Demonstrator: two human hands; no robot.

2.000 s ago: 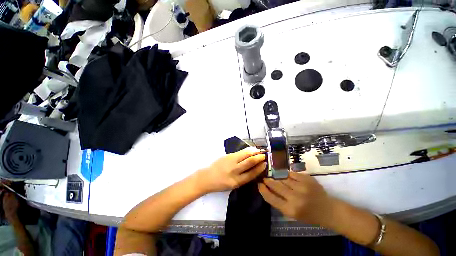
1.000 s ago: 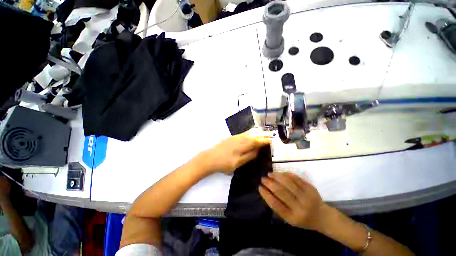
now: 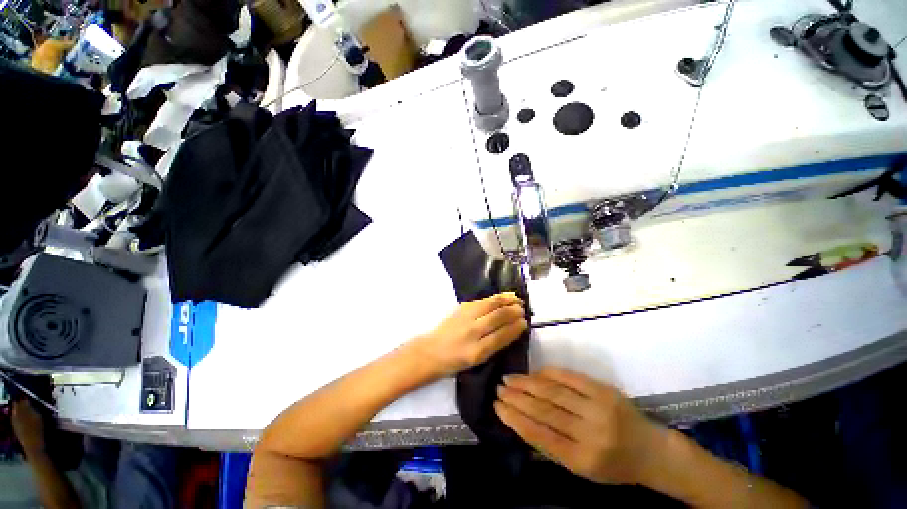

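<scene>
A black fabric piece [image 3: 480,383] lies on the table, running from beside the needle area down over the front edge. Its far end sticks out left of the needle area. My left hand [image 3: 475,333] presses on it just in front of the needle area, fingertips at its right edge. My right hand [image 3: 587,423] rests on its lower part near the table's front edge, fingers flat together. The white sewing machine head [image 3: 736,239] stands to the right, with a shiny metal guard [image 3: 533,214] above the needle. The presser foot is mostly hidden.
A heap of black pieces [image 3: 249,204] lies on the left of the table. A grey box [image 3: 75,316] and a small black switch [image 3: 157,384] are at the far left. Snips [image 3: 840,258] lie on the machine bed. A person's arm [image 3: 40,462] shows at lower left.
More of the black piece now shows beyond my left hand, past the needle area. My left hand lies flatter on it. My right hand has stayed on its lower part. The camera view has shifted.
</scene>
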